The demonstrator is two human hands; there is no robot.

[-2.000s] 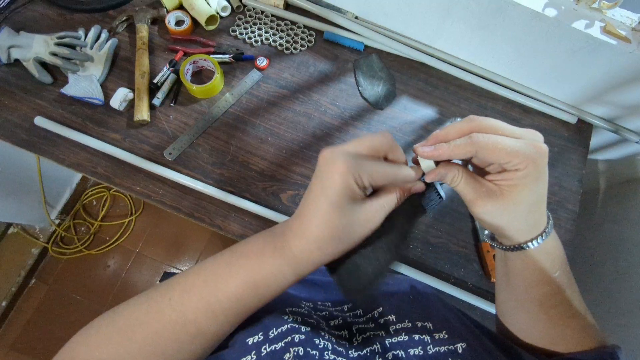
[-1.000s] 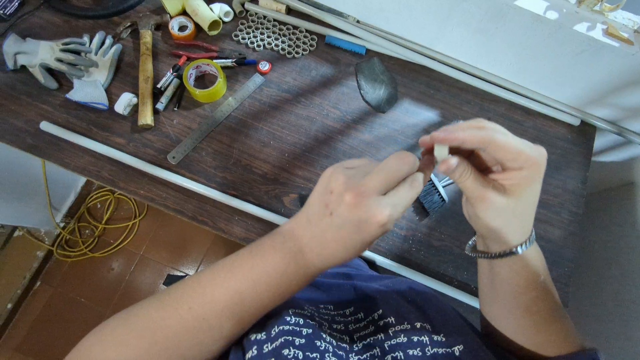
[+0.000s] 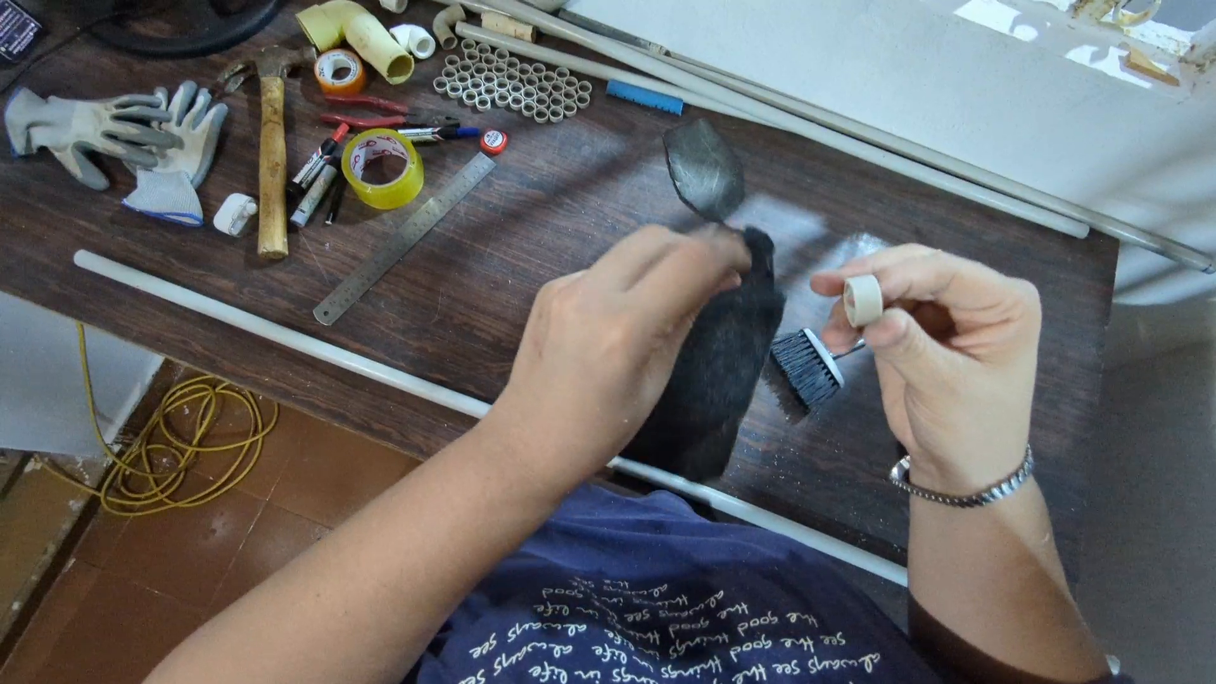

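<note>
My right hand (image 3: 950, 342) pinches a short cream plastic pipe ring (image 3: 863, 300) between thumb and fingers, above the dark wooden table. To its left, my left hand (image 3: 636, 332) grips the upper part of a black cloth or sheet (image 3: 712, 380), which hangs down over the table's near edge. Just under the ring lies a brush with dark bristles (image 3: 807, 369), its handle partly hidden by my right hand. A dark, flat, rounded piece (image 3: 705, 171) rests beyond my left hand. Many similar cut rings (image 3: 513, 84) stand grouped at the back.
A long white pipe (image 3: 285, 332) runs along the near edge; more pipes (image 3: 912, 166) lie at the back. On the left are a steel ruler (image 3: 404, 239), yellow tape (image 3: 382, 169), a hammer (image 3: 272, 171), markers (image 3: 317, 176), pliers (image 3: 380, 112) and work gloves (image 3: 123, 138). A yellow cable (image 3: 180, 446) lies coiled on the floor.
The left hand has moved away from the ring, which stays in the right hand. The black cloth, mostly hidden one second ago, now shows under the left hand.
</note>
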